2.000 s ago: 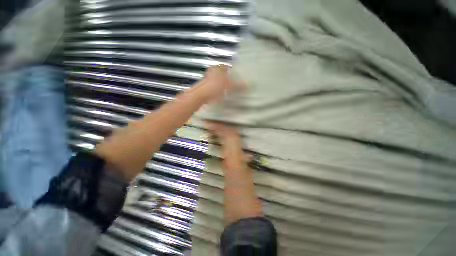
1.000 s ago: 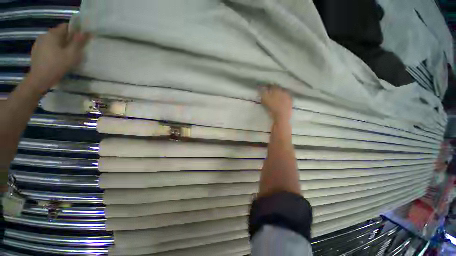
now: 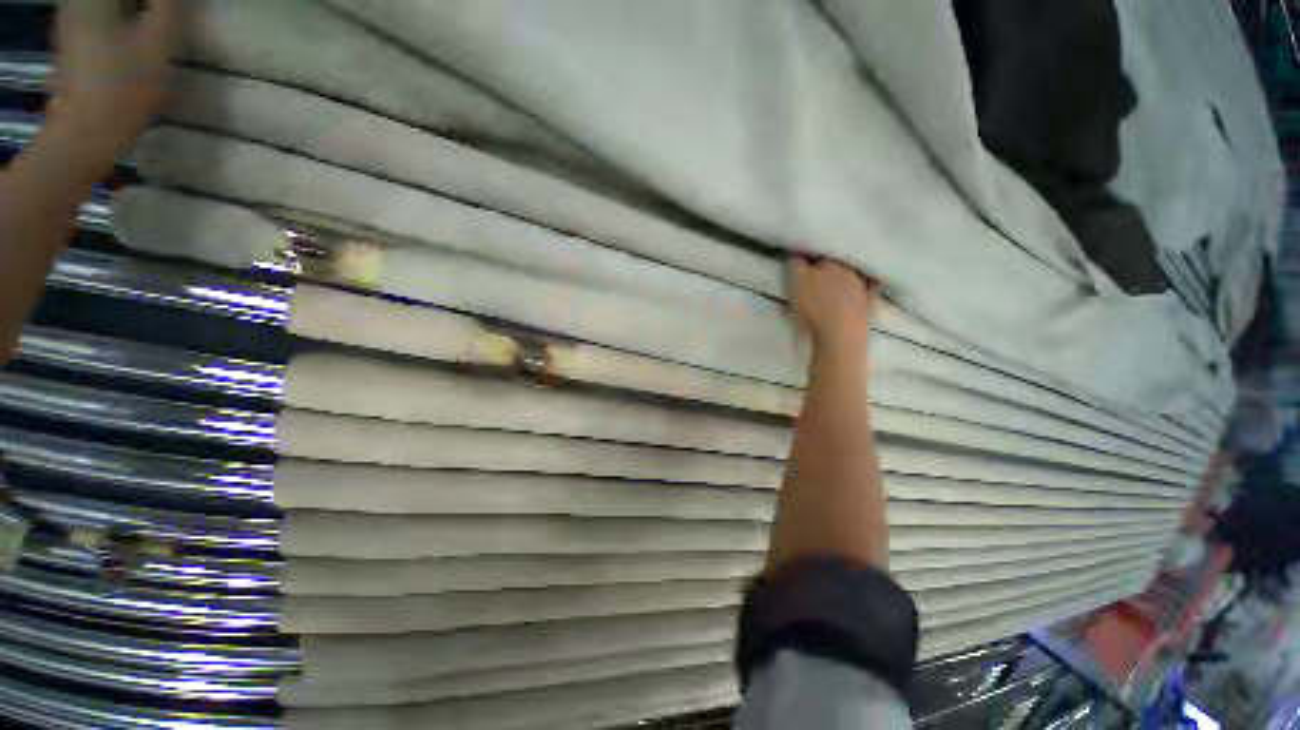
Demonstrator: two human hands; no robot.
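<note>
A pale grey-beige fabric lies over metal bars. Its near part forms long parallel pleats; the far part is loose. My right hand is at the groove between the last pleat and the loose fabric, fingertips at the fold; whether it grips cloth is unclear. My left hand is at the fabric's left edge at the upper left, blurred and partly cut off by the picture's top; its grip cannot be made out. Two small clips, one at the left and one further right, sit on the pleats.
More small clips lie on the bare bars at the lower left. A dark cloth or gap shows beyond the loose fabric. At the lower right are more bars and a reddish object.
Both hands were blurred near the left fabric edge, then moved apart along the fabric. Since one second ago, my left hand has moved up and left; my right hand has moved slightly right. Another fold line shows.
</note>
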